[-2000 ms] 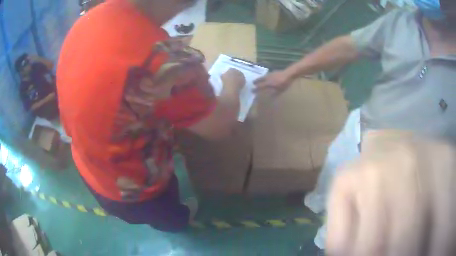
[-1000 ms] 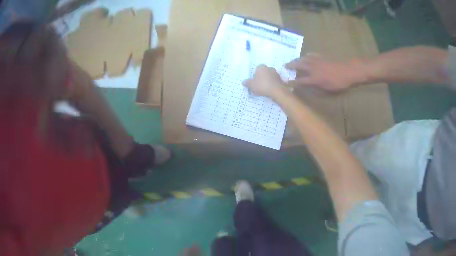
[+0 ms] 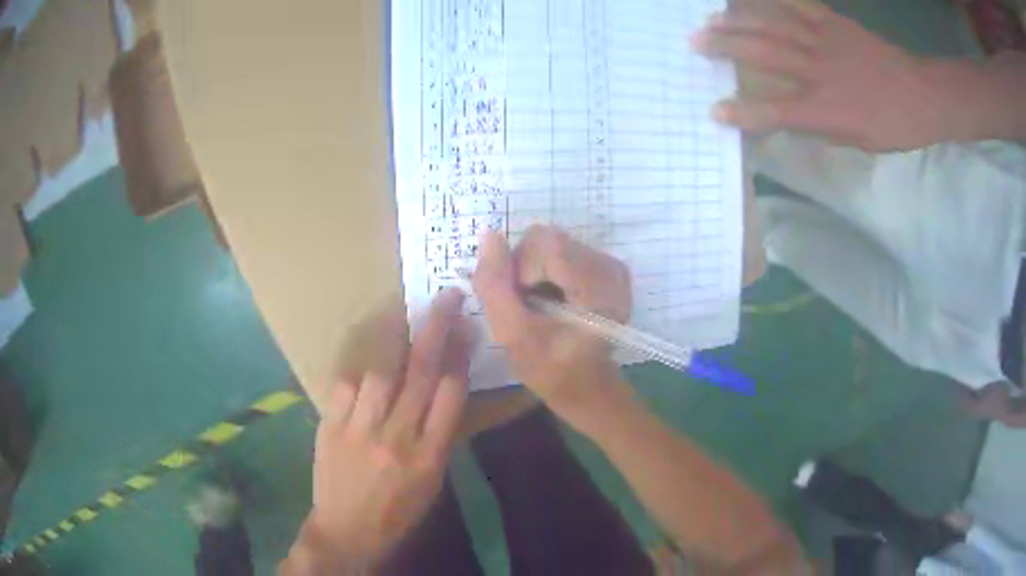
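Note:
A white record form (image 3: 653, 203) with a printed grid and handwriting in its left columns lies flat on a large brown carton (image 3: 270, 169). My right hand (image 3: 563, 304) holds a ballpoint pen (image 3: 636, 338) with a clear barrel and blue end over the form's lower left part. The pen's tip is hidden by the fingers. My left hand (image 3: 394, 416) lies with fingers spread on the form's lower left edge and the carton beside it. It holds nothing.
Another person's hand (image 3: 821, 79) rests on the form's upper right edge. White cloth or plastic (image 3: 900, 248) hangs at the right. A small open carton (image 3: 152, 124) is at the upper left. Yellow-black tape (image 3: 191, 450) crosses the green floor, with feet at both sides.
The view has moved close over the form. Both my hands now lie at its lower left, the right with a pen. The pointing arm over the form is gone; the other person's hand still rests at the edge.

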